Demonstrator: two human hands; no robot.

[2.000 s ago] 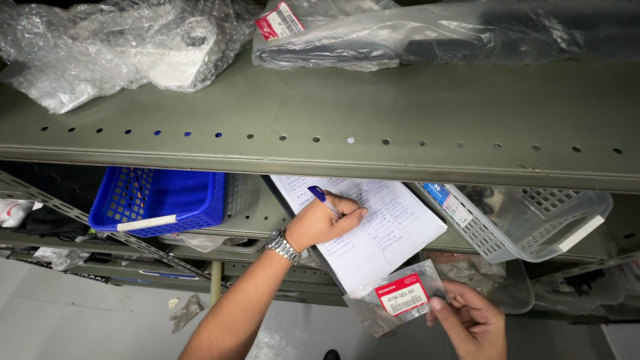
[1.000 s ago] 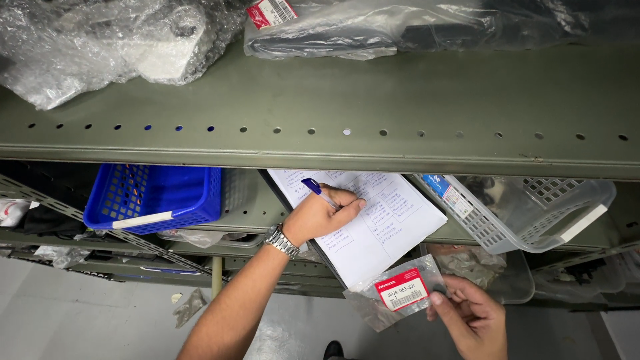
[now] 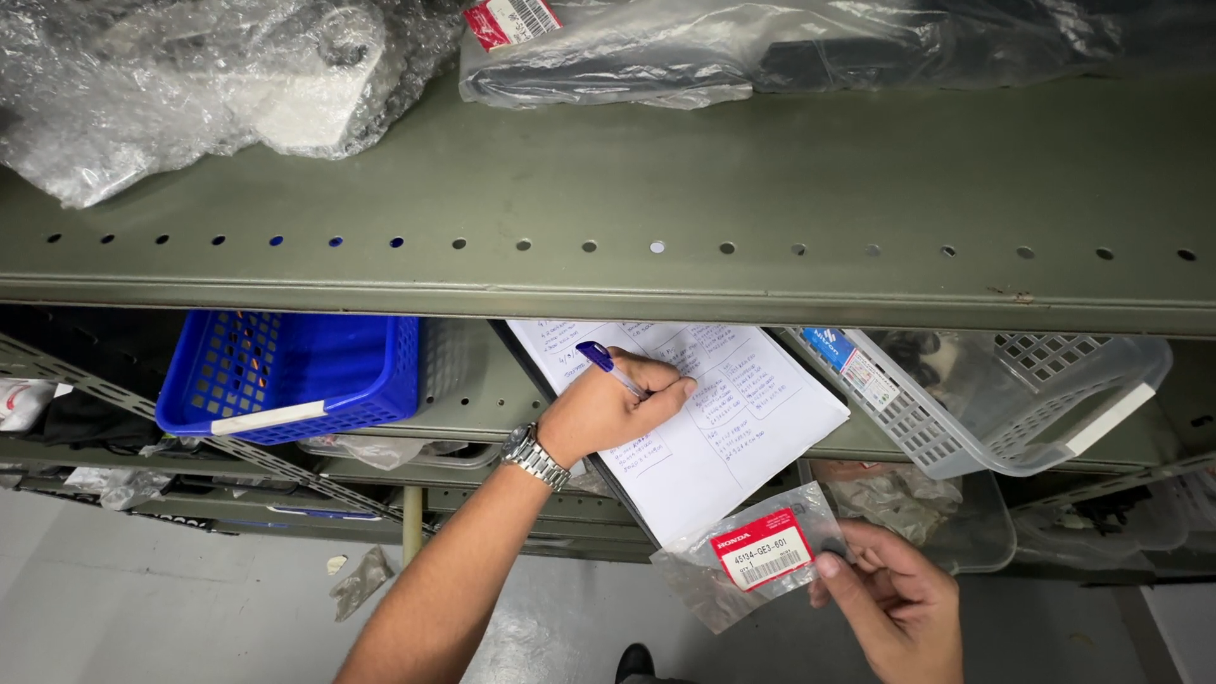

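Note:
My left hand (image 3: 608,404), with a metal-band wristwatch (image 3: 537,458) at the wrist, grips a blue-capped pen (image 3: 597,355) and rests on a sheet of paper (image 3: 750,446) filled with handwriting. The pen's tip is hidden by the fingers. The paper lies on a dark-edged board, partly under the upper shelf. At the lower right, my right hand (image 3: 888,594) pinches the right edge of a small clear plastic parts bag (image 3: 689,575) between thumb and fingers. A red and white Honda label (image 3: 763,548) shows on the bag, which overlaps the paper's lower corner.
A green metal shelf (image 3: 608,190) crosses above my hands, bearing a bubble-wrapped part (image 3: 313,95) and a long bagged dark part (image 3: 855,47). Below it, a blue plastic basket (image 3: 370,370) stands left of the paper and a clear plastic basket (image 3: 959,427) right. Bagged items (image 3: 883,499) lie lower.
My left hand has shifted slightly over the paper with the pen still in it. The right hand keeps hold of the parts bag.

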